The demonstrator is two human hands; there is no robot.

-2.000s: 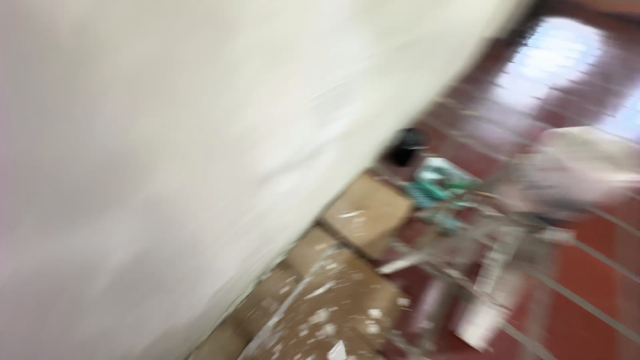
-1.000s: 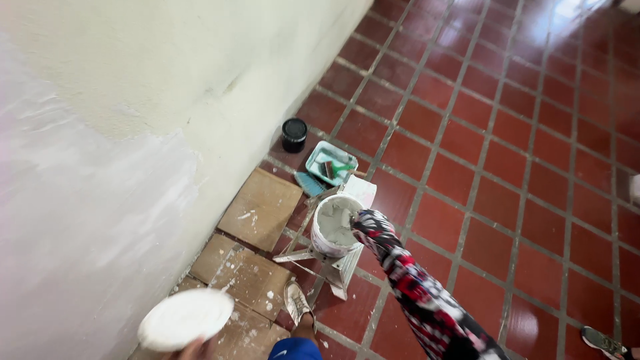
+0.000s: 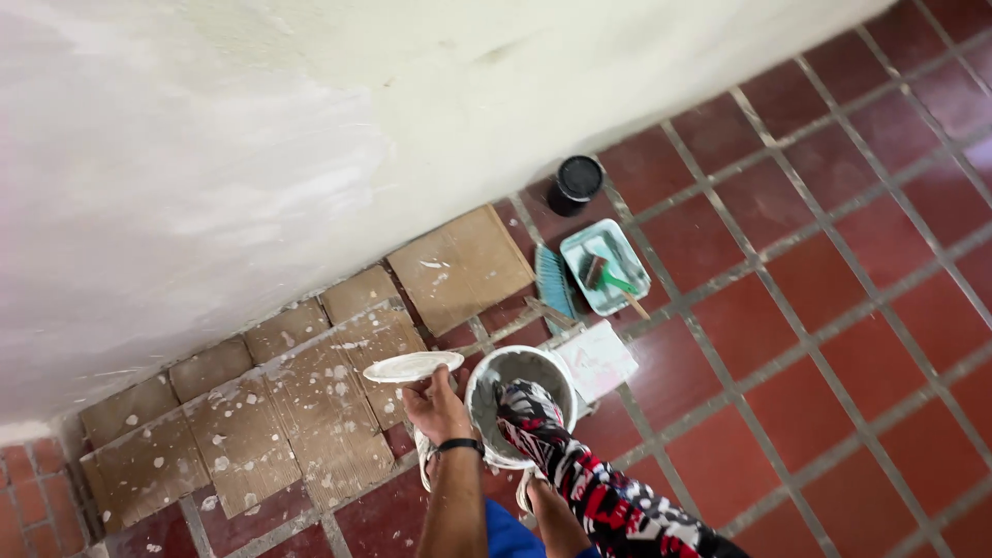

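Observation:
My left hand (image 3: 439,404), with a black band at the wrist, grips a round white disc (image 3: 412,366) by its edge, tilted so it looks thin. Beside it stands a white bucket (image 3: 572,387) with grey-white paste on its inner wall. My right arm, in a red, black and white patterned sleeve (image 3: 577,473), reaches down into the bucket, and the hand is hidden in there. At the bucket's upper right lies a flat board smeared white (image 3: 597,360).
Paint-spattered cardboard (image 3: 318,418) lines the floor along the wall (image 3: 310,155). Beyond the bucket are a turquoise brush (image 3: 552,283), a paint tray (image 3: 612,240) holding a green-handled brush (image 3: 616,283), and a black lidded container (image 3: 577,182). My feet are just below the bucket.
My left hand has brought the white disc from the lower left to beside the bucket. The right sleeve now reaches deeper into the bucket. The view has turned.

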